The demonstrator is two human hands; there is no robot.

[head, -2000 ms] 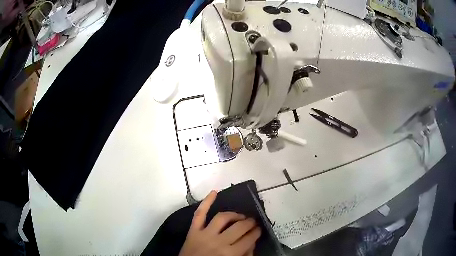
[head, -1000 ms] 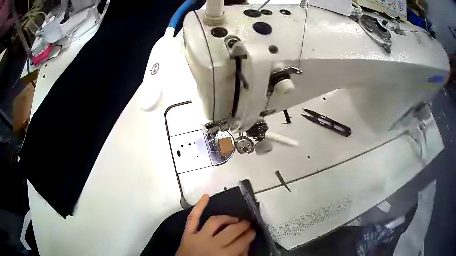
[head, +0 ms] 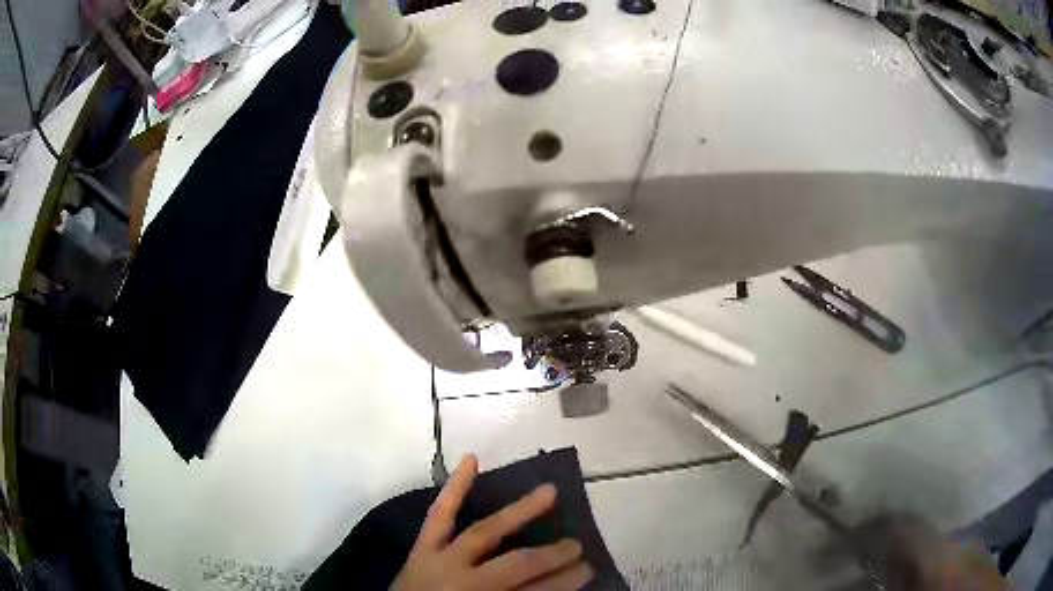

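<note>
A black garment panel lies at the table's front edge, partly cut off by the bottom of the picture. My left hand rests flat on it, fingers spread. My right hand is blurred and cut off at the lower right. It holds fabric shears, whose silver blades point up-left over the table, clear of the panel. The handles are blurred. A narrow dark scrap is by the blades; whether they touch it is unclear. The presser foot is partly hidden under the cream-white machine head.
Black thread snips and a short white stick lie right of the needle area. Another large black cloth lies on the left of the white table. Cluttered white and pink items are at the upper left.
My right hand has come into view at lower right with the shears. The greyish strip along the panel's right edge no longer shows there. The view has shifted closer to the machine head.
</note>
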